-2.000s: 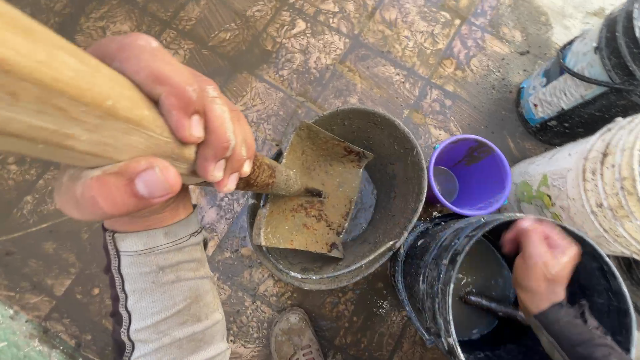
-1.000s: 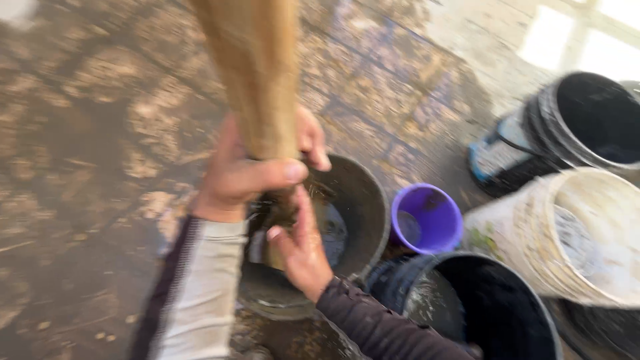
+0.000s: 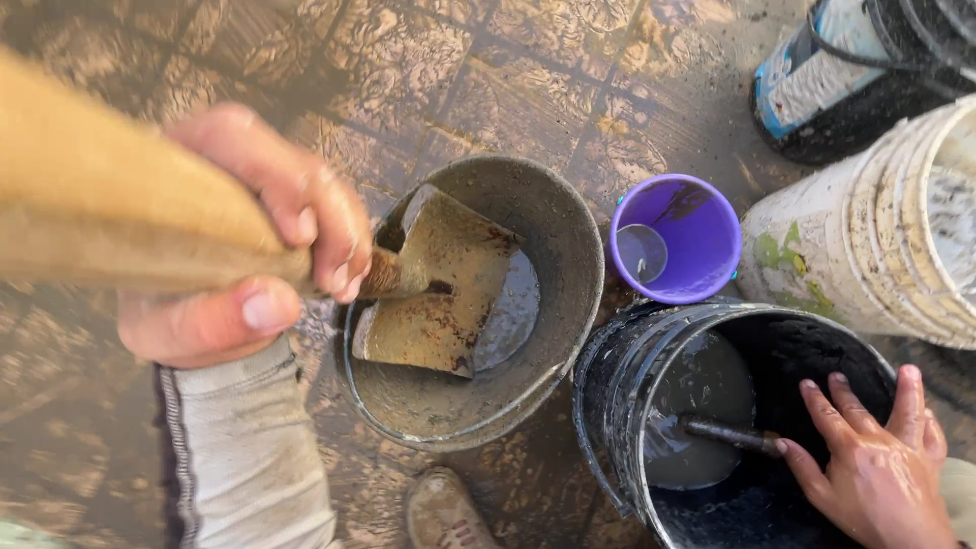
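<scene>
My left hand is closed round the lower end of a thick wooden handle that rises toward the camera. The handle belongs to a shovel, whose muddy, rust-spotted metal blade stands inside a grey bucket with some murky water at its bottom. My right hand, wet and with fingers spread, is over the black bucket at the lower right. Its thumb touches or nearly touches the end of a dark rod-like handle that dips into grey liquid.
A purple plastic bucket with a little liquid stands between the grey and black buckets. Farther right are stacked white buckets and a black bucket with a torn label. The tiled floor is wet and muddy; a boot shows below.
My right hand has left the shovel, where it was one second ago, and is now at the black bucket. My left hand keeps its hold on the wooden handle, which now leans to the left.
</scene>
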